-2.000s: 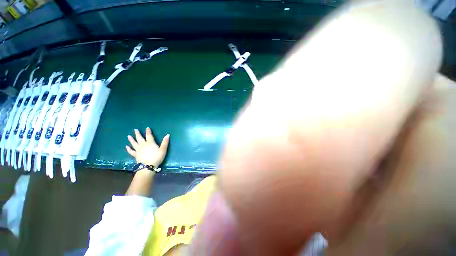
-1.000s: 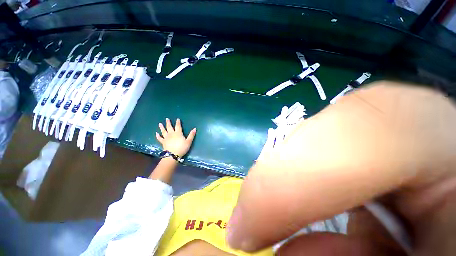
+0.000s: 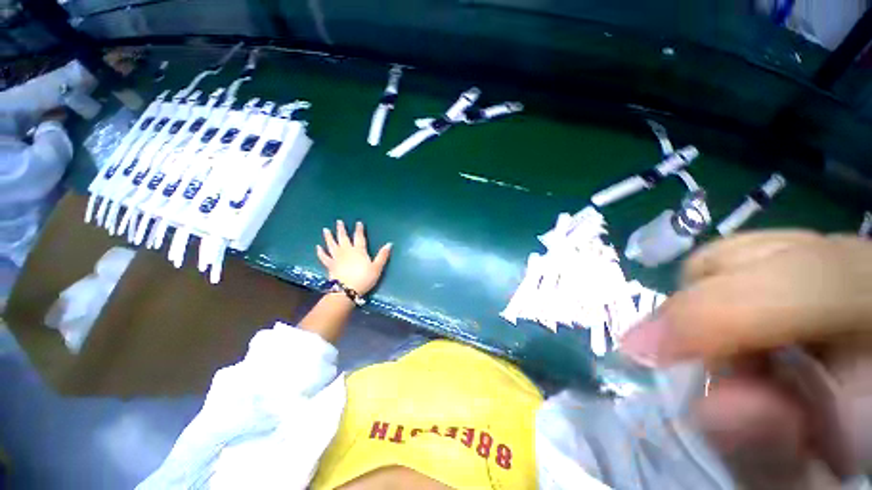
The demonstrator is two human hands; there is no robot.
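Note:
My left hand lies on the green bench with its fingers spread and nothing in it. My right hand is large and blurred close to the camera at the right; its fingers are bent, and I cannot tell if it holds anything. A pile of white watch straps lies right of centre. A clear bottle with a silver top lies or leans behind the pile, beside my right hand. A white tray at the left bears rows of watches, strap ends hanging over its front edge.
Several white-strapped watches are scattered along the far side. A brown carton with crumpled white plastic is below the bench at left. A person's white sleeve is at far left. My yellow apron shows below.
The view has shifted right, bringing the strap pile and bottle into sight. My right hand has moved away from the lens, rightward and lower. My left hand stays flat on the bench.

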